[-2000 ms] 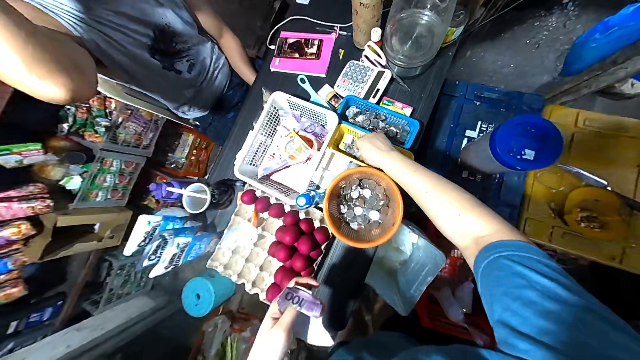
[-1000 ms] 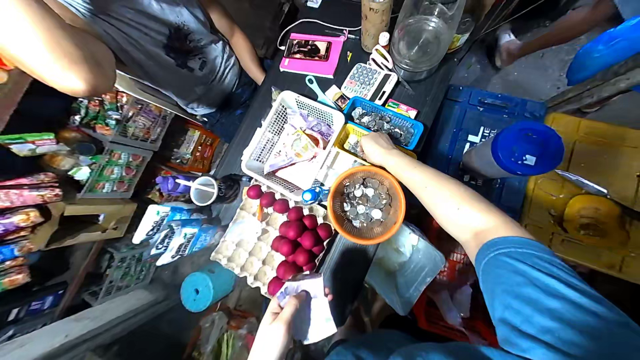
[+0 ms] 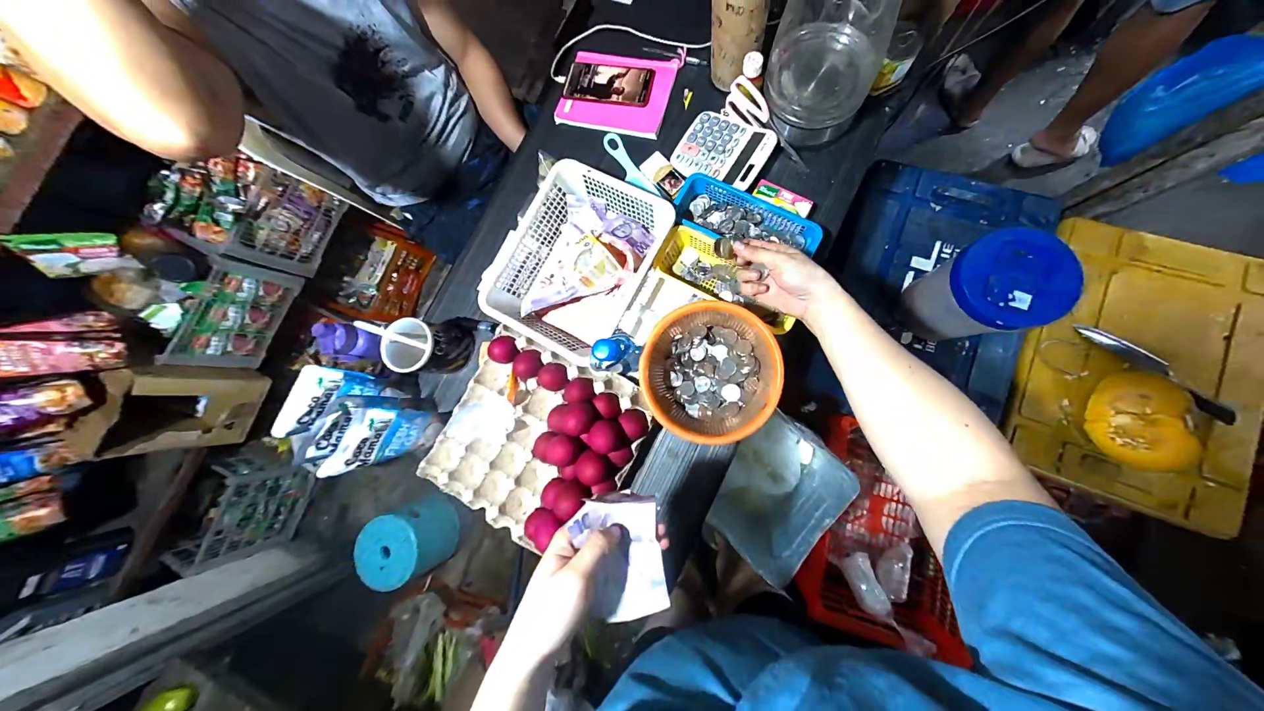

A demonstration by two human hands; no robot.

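My left hand (image 3: 583, 563) grips a pale banknote (image 3: 632, 558) beside a cardboard egg tray (image 3: 484, 464) with dark red eggs (image 3: 573, 419). My right hand (image 3: 780, 276) is over the yellow basket (image 3: 679, 247) of coins, with coins at its fingertips. Behind that basket is a blue basket (image 3: 812, 237) of coins. An orange round basket (image 3: 652, 380) holding many coins sits nearer me, below my right wrist. Left of the coin baskets, a white plastic basket (image 3: 504, 286) contains purple banknotes (image 3: 617, 225) and a printed wrapper.
A calculator (image 3: 713, 146), scissors (image 3: 748, 104), a phone (image 3: 610, 81) on a pink notebook (image 3: 647, 117) and a clear jar (image 3: 820, 79) stand farther back. Another person's torso (image 3: 375, 89) is at upper left. A knife (image 3: 1126, 351) lies by a cut squash (image 3: 1145, 420) on a yellow crate at right.
My right hand has lifted slightly from inside the yellow basket, and coins now show at its fingers. The note in my left hand showed its purple printed face two seconds ago; a paler side shows now.
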